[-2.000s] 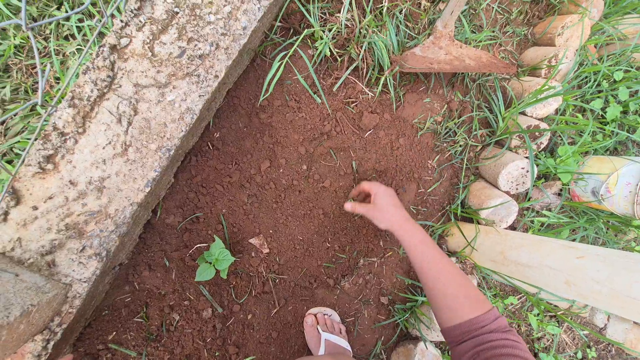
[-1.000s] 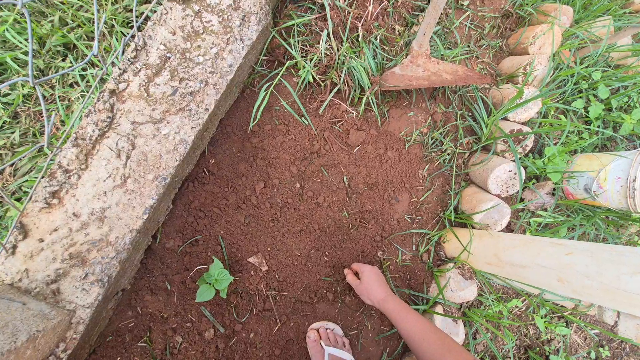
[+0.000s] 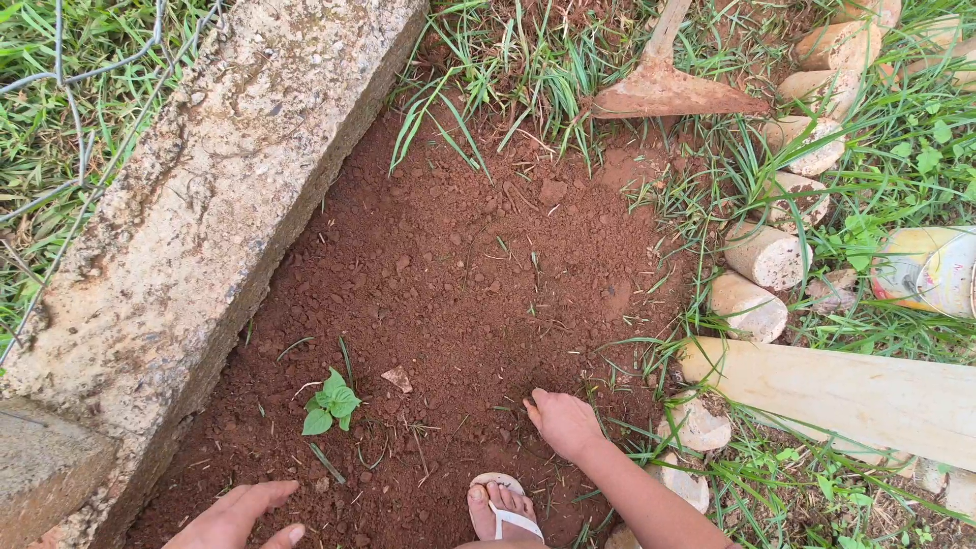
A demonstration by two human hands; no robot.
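Note:
My right hand [image 3: 566,424] is low over the reddish-brown soil [image 3: 465,305], right of centre, its fingers curled down at the surface; whether something small is between them cannot be told. My left hand [image 3: 240,516] enters at the bottom left with thumb and fingers apart, holding nothing. A small green seedling [image 3: 331,402] stands in the soil above my left hand. Between the seedling and my right hand lies a dry brown leaf fragment [image 3: 397,379]. Below my right hand is a foot in a white flip-flop [image 3: 503,507].
A rough concrete curb [image 3: 206,175] borders the left side, with wire fencing [image 3: 70,80] beyond. A rusty hoe [image 3: 675,90] rests in grass at the top. Short cylindrical posts [image 3: 768,255], a long pale board [image 3: 831,393] and a paint-stained bucket [image 3: 929,268] are at the right.
My right hand has moved down across the soil, nearer the foot. My left hand has come into view at the bottom left.

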